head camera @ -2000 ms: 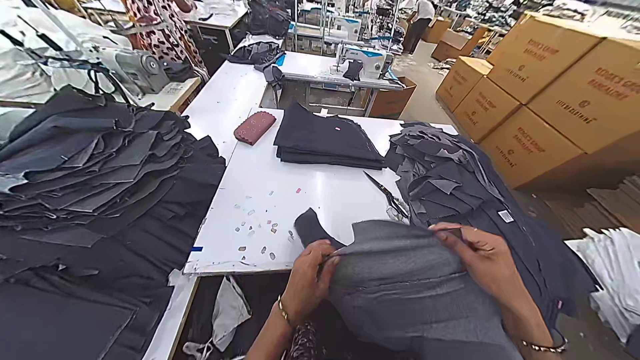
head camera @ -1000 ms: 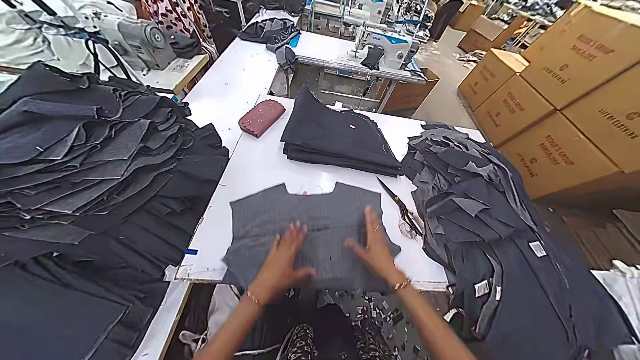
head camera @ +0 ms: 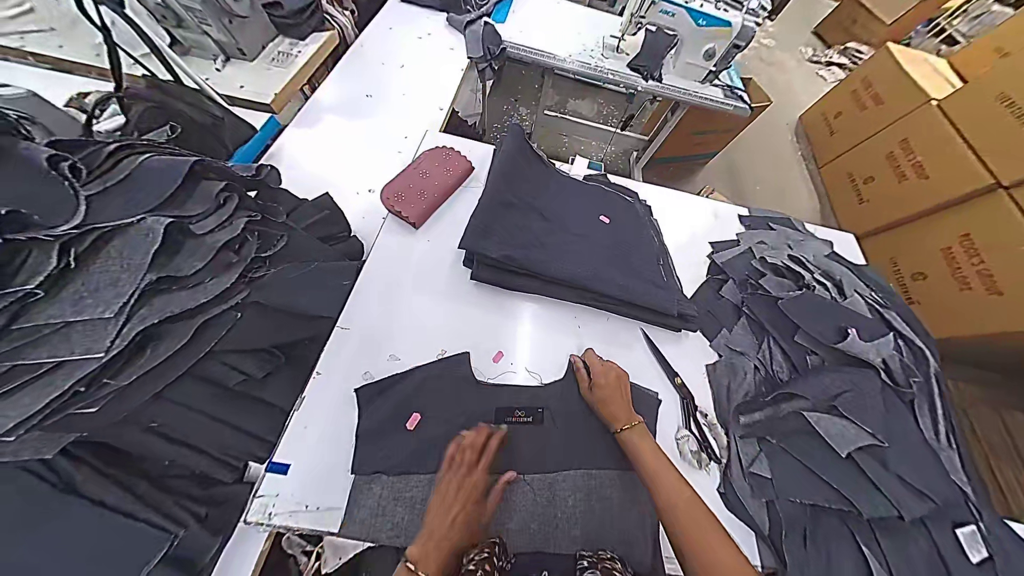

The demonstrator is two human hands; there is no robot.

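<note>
A dark garment panel (head camera: pixel 432 448) with a curved neckline lies flat on the white table, its lower part showing a lighter grey side. A small woven label (head camera: pixel 519 416) sits below the neckline, and a pink sticker (head camera: pixel 413 421) is on the panel's left. My left hand (head camera: pixel 468 480) rests on the cloth just below the label, fingers spread slightly. At the right of the neckline, my right hand (head camera: pixel 600 388) pinches the panel's edge. Scissors (head camera: pixel 684 400) with wrapped handles lie right of the panel. Beyond it is a folded stack of dark cloth (head camera: pixel 568 240).
A maroon wallet (head camera: pixel 428 186) lies beside the stack. Heaps of dark cut cloth (head camera: pixel 120 304) fill the left, and another cloth pile (head camera: pixel 832 400) covers the right. Farther off stand a sewing machine (head camera: pixel 696 36) and cardboard boxes (head camera: pixel 912 168).
The panel was held up above the table, then lay flat under both hands with its grey side up. Now its dark side with the label shows, and my right hand is at the neckline.
</note>
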